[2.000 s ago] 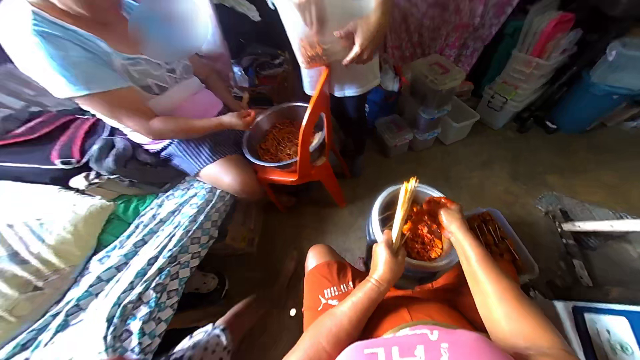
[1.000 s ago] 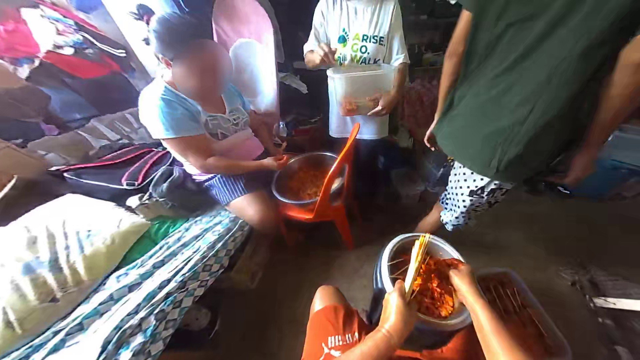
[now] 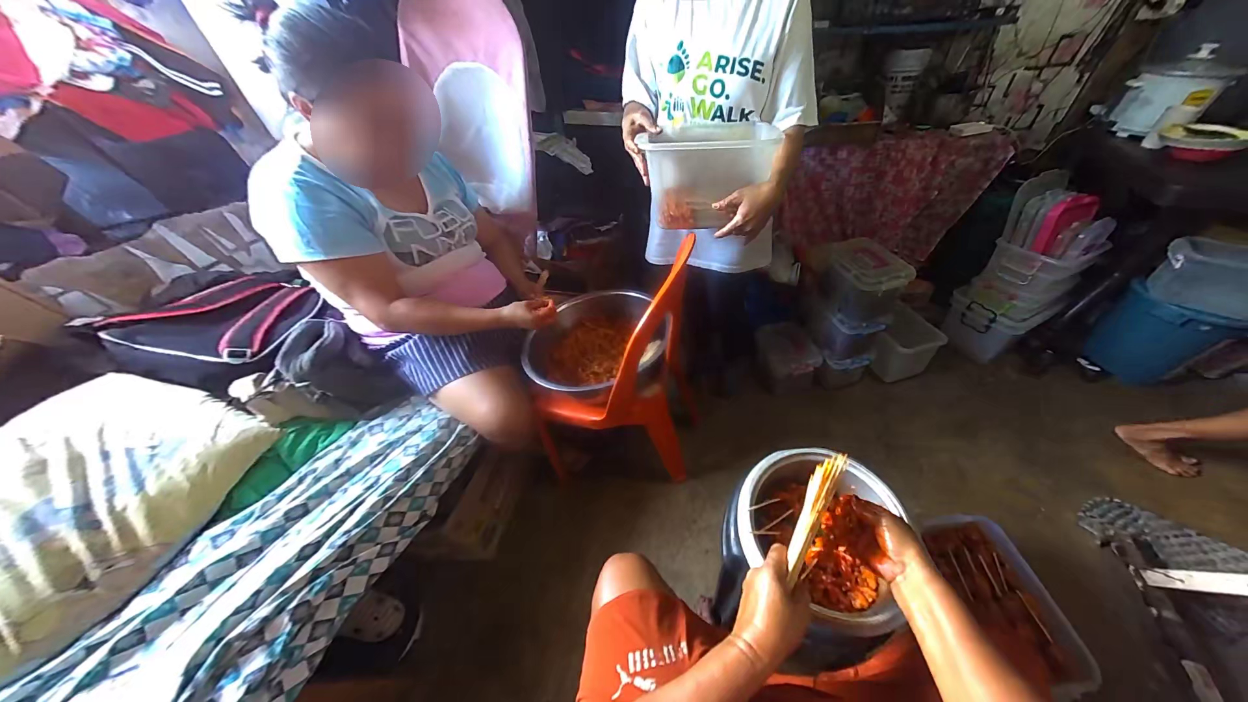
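Note:
My left hand [image 3: 772,606] is closed around a bundle of thin wooden skewers [image 3: 817,507], which stands upright over a round pot [image 3: 756,487] between my knees. Red, sauce-coated meat pieces [image 3: 846,561] fill much of the pot, and a few sticks poke out on its left side. My right hand [image 3: 889,546] is at the pot's right side, its fingers against the red meat; whether they grip a piece cannot be told. Beside the pot on the right, a clear plastic container [image 3: 1077,653] holds skewered red meat.
A seated person works over a metal basin [image 3: 546,375] on an orange plastic chair [image 3: 663,429]. Another person stands behind, holding a translucent tub [image 3: 712,156]. A patterned bed [image 3: 322,546] lies left. Plastic boxes [image 3: 858,278] and a blue bin [image 3: 1121,336] stand behind; a bare foot [image 3: 1160,453] shows right.
The person in the dark green shirt has moved off to the right, mostly out of view. My left hand still holds the skewers over the pot. The view has shifted.

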